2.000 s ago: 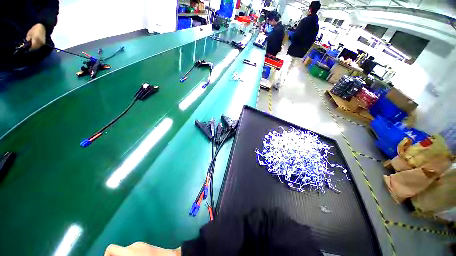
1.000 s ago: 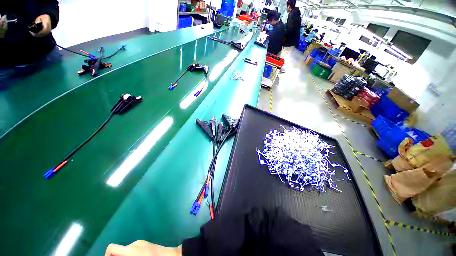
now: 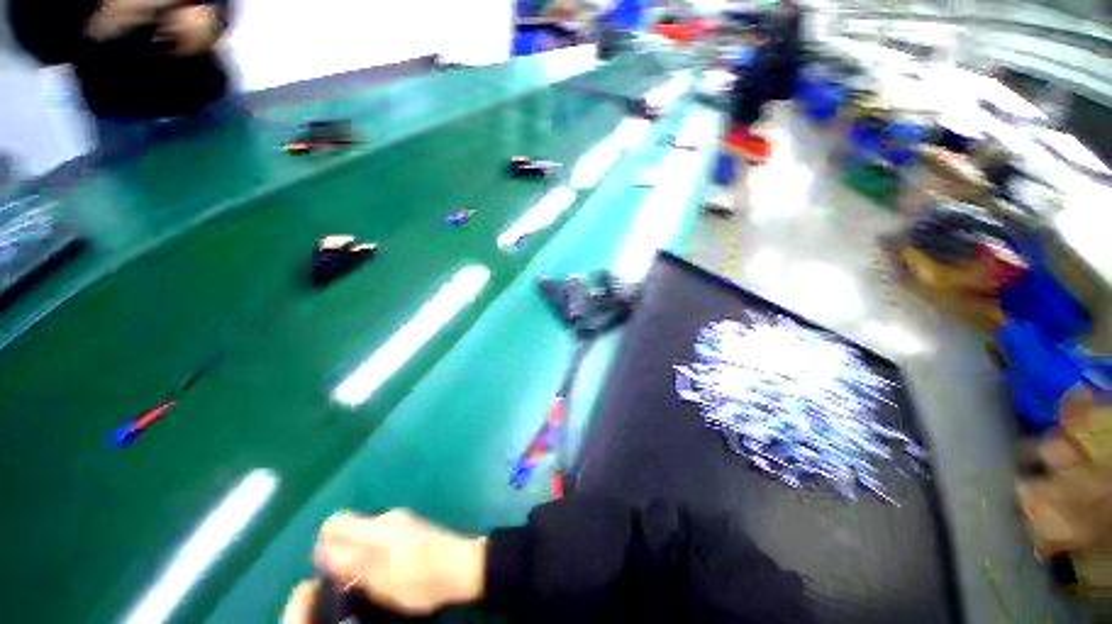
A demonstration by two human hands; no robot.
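The picture is blurred. My right hand [image 3: 409, 563] is at the bottom, its fingers bent over a black piece [image 3: 335, 602] that looks like a battery clamp, cut off by the lower edge. A small bright glint shows at the fingers. A bit of skin at the bottom edge left of the black piece may be my left hand [image 3: 298, 603]; its grip is hidden. Black waiting leads [image 3: 591, 305] with red-blue ends lie on the worktop beside the black tray [image 3: 756, 555]. A silver tangled pile of small metal parts [image 3: 793, 396] lies on the tray.
On the green belt [image 3: 244, 354] lie a lead's black clamp [image 3: 338, 257], its red-blue plug end [image 3: 144, 423] and further leads. A person [image 3: 153, 61] stands across the line at upper left. Blue bins [image 3: 1037, 360] and brown bags [image 3: 1071, 488] are at right.
The view has shifted, so the scene sits further right. My right hand has come further into view, with the black piece now visible. The nearest belt lead has moved toward me relative to the worktop.
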